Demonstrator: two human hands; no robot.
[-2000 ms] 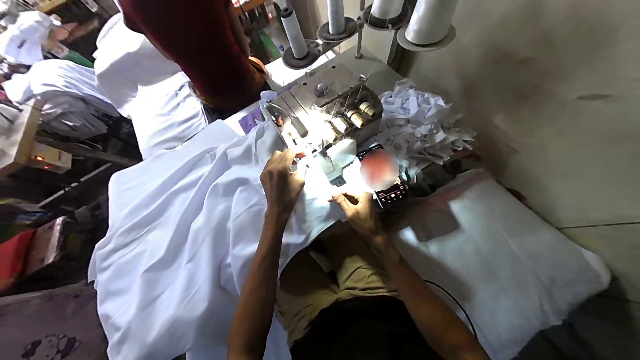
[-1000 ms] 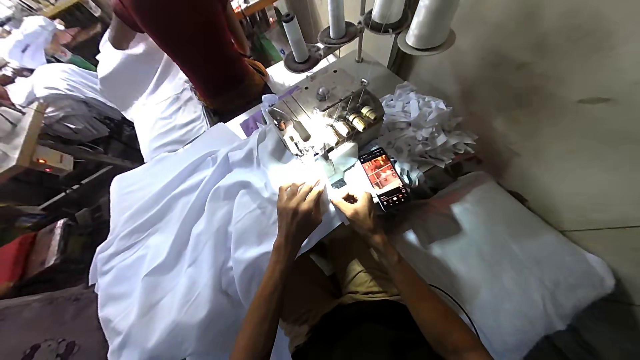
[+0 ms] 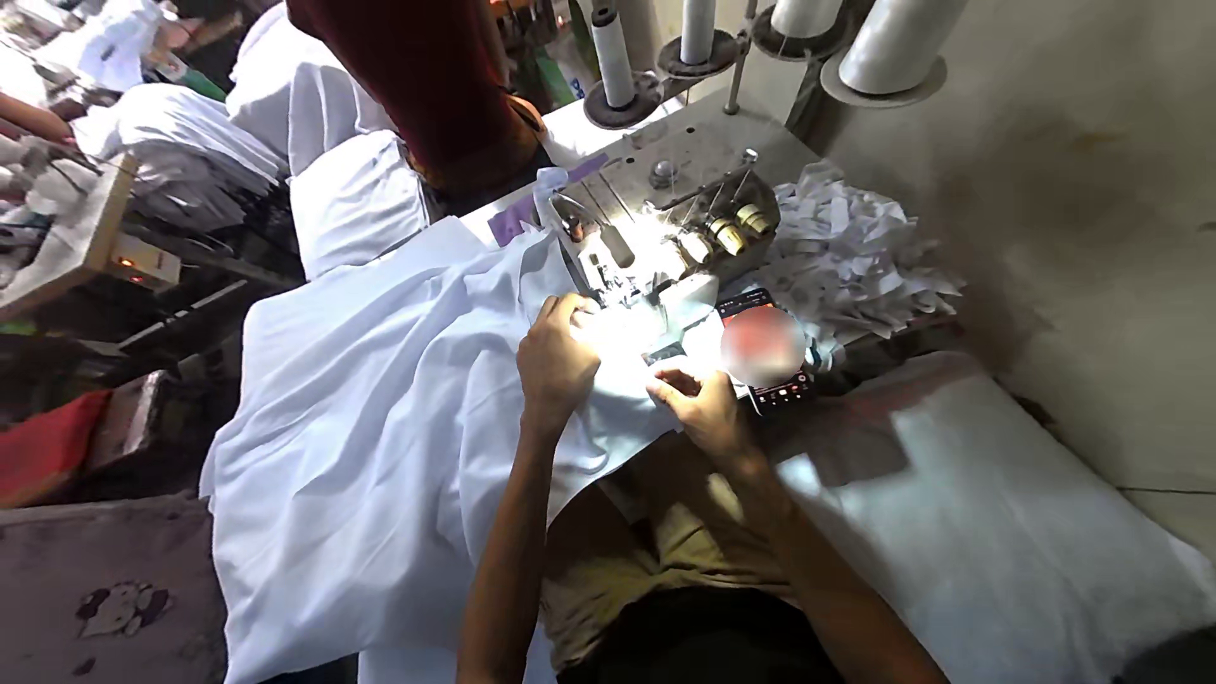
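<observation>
A large white fabric drapes over the table's left side and runs to an overlock sewing machine, whose lamp glares over the needle area. Close to the presser foot, my left hand rests on the fabric; glare hides its fingertips. My right hand is at the fabric's near right edge, thumb and fingers curled close together; whether they pinch cloth cannot be told. Just right of it lies a smartphone with a lit, partly blurred screen.
Fabric trimmings are heaped right of the machine. Thread cones stand behind it. A white sack-like bundle lies at the right. Another person in a dark red top is beyond the table, beside white cloth.
My left hand has moved up toward the presser foot since one second ago. My right hand has stayed near the phone.
</observation>
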